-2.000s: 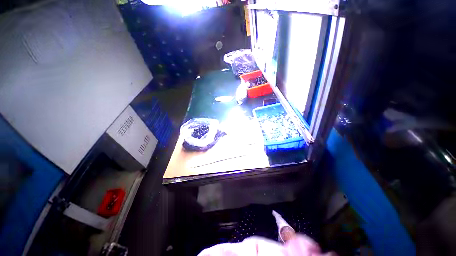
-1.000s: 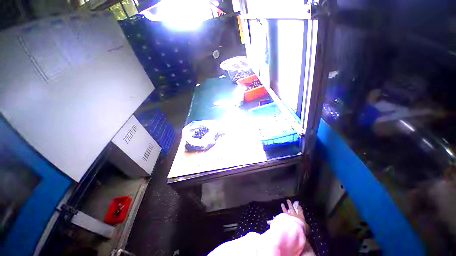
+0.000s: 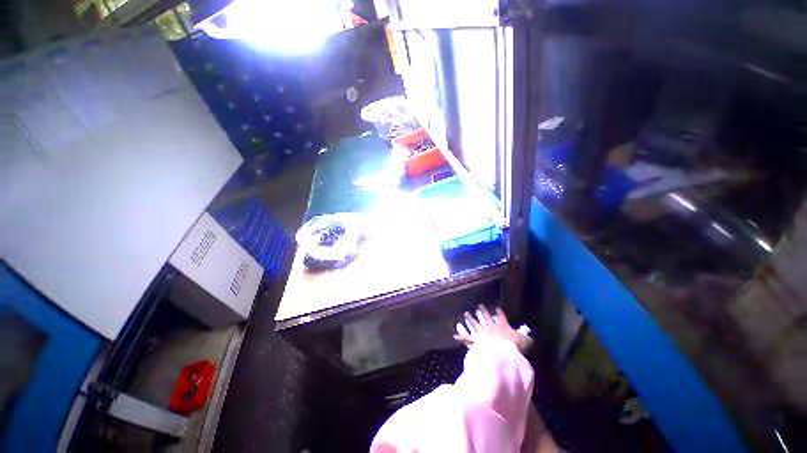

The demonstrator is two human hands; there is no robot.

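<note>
My left hand reaches out from a pink sleeve at the bottom centre, just below the bench's front edge. Its fingers are spread and nothing shows in them; a small white patch shows at the thumb side. My right hand is not seen; a skin-coloured strip beside the sleeve at the bottom edge is too unclear to name. On the bench a clear bag with dark parts lies at the near left. A blue bin stands at the right edge, its contents washed out by glare.
A red-orange bin and a clear plastic bag stand farther back. A lamp glares above. A blue machine edge slants down on the right beside a dark window. A white panel and low red tray are on the left.
My left hand has moved up and forward from the bottom edge, and its fingers have spread. The view has shifted, so the bench sits farther left.
</note>
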